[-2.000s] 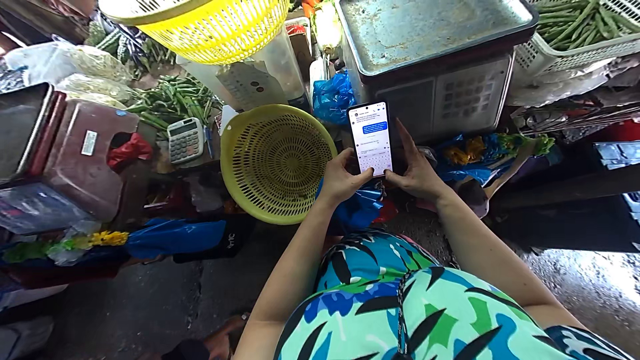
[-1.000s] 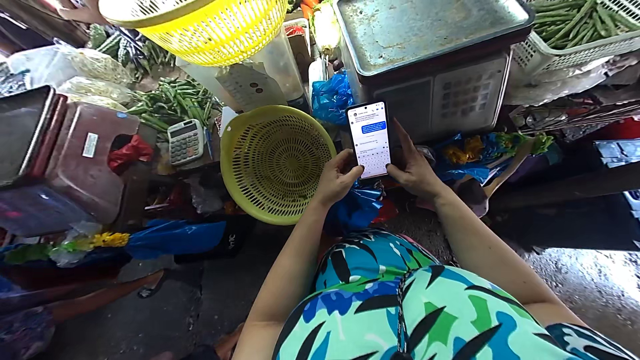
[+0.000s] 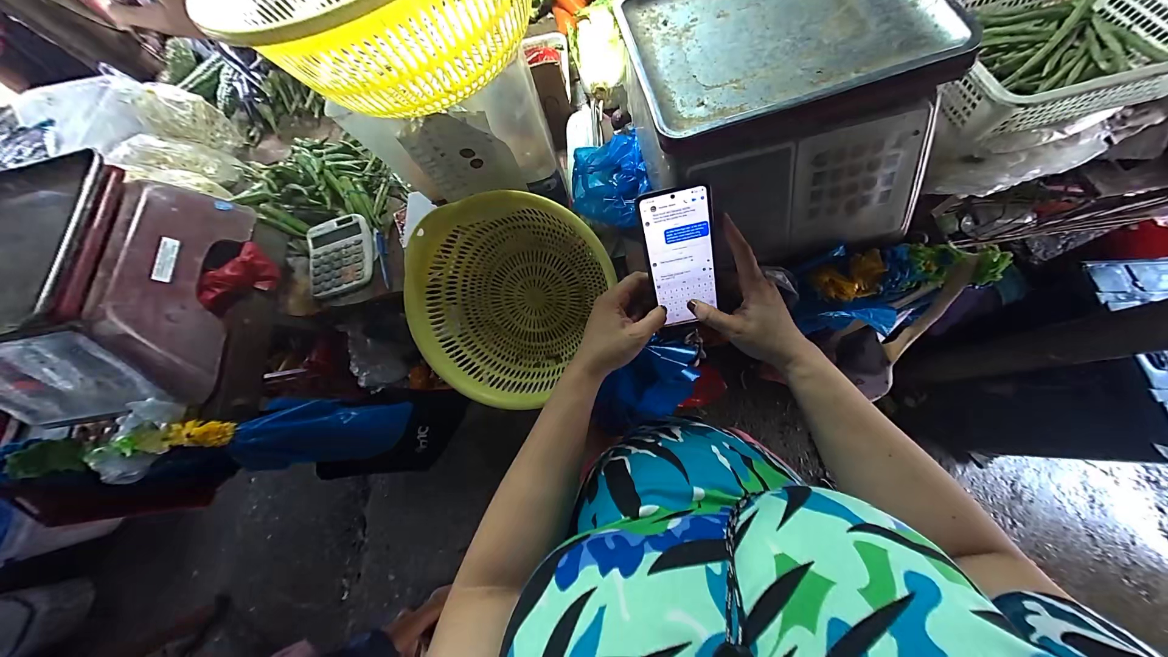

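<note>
A smartphone [image 3: 680, 255] is held upright between my two hands, its lit screen showing a message thread and a keyboard. My left hand [image 3: 622, 327] grips its lower left edge, with the thumb at the bottom of the screen. Around the lower right side is my right hand [image 3: 753, 306], its thumb over the keyboard and its index finger stretched up along the edge. A yellow-green plastic basket [image 3: 424, 301] lies just left of my left hand. Behind the phone sits a blue plastic bag [image 3: 610, 178], and a weighing scale with a metal tray [image 3: 794, 55] stands beyond.
A calculator [image 3: 340, 255] lies near green vegetable pods [image 3: 324, 182]. A bright yellow basket [image 3: 401, 59] is at the top, and a white crate [image 3: 1031, 109] of green beans at the upper right. A second scale [image 3: 169, 274] stands left. Part of another person's arm [image 3: 420, 620] shows at the bottom.
Another person's leg, seen at the lower left one second ago, is out of view. My thumbs have shifted slightly over the phone's keyboard.
</note>
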